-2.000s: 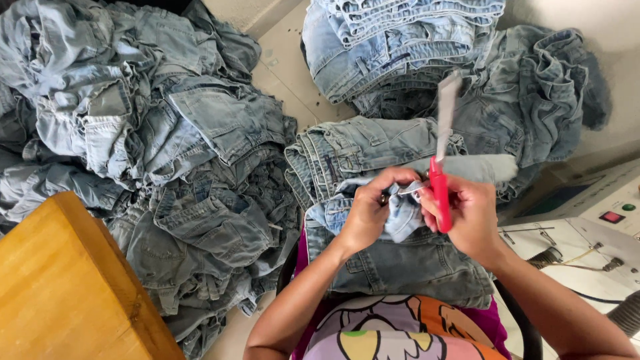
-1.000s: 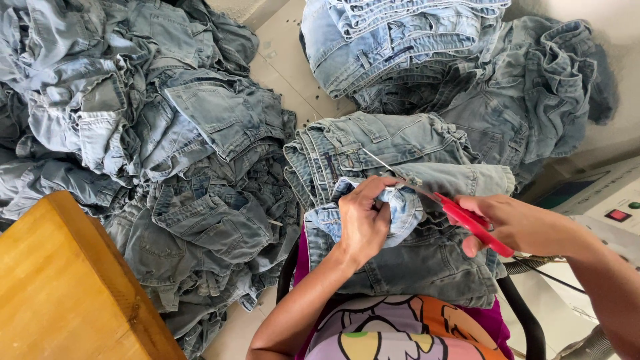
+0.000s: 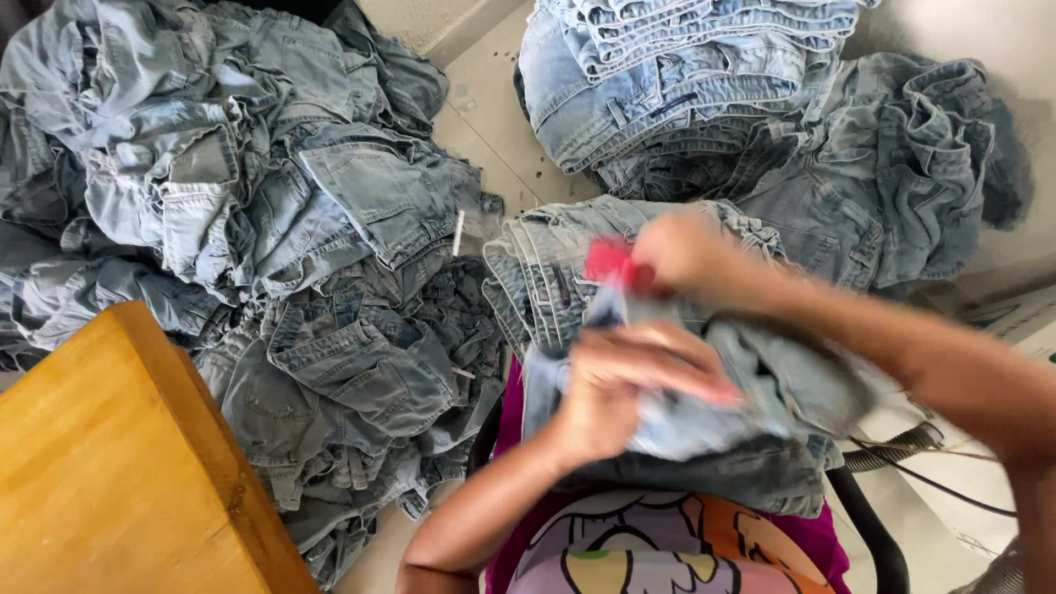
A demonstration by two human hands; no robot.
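Observation:
Over my lap, my right hand (image 3: pixel 681 252), blurred by motion, holds red-handled scissors (image 3: pixel 609 262); their blades cannot be made out. My left hand (image 3: pixel 639 379) is at a light blue denim garment (image 3: pixel 693 429), also blurred, just below and left of the right hand; whether its fingers grip the cloth is unclear. Beneath and behind the hands lie folded faded jeans (image 3: pixel 536 280) on my lap. A small pale strip (image 3: pixel 459 233) shows in the air or over the cloth left of the scissors.
A large heap of loose denim garments (image 3: pixel 346 206) lies on the left. A stack of folded light jeans (image 3: pixel 660 91) stands at the top, with more crumpled denim (image 3: pixel 916 173) beside it. A yellow wooden block-like corner (image 3: pixel 115 462) juts in at lower left. A ribbed hose (image 3: pixel 899 445) runs at right.
My right hand has moved up and left with the scissors. The light blue garment now spreads lower across my lap. The pale strip was not visible at that spot before.

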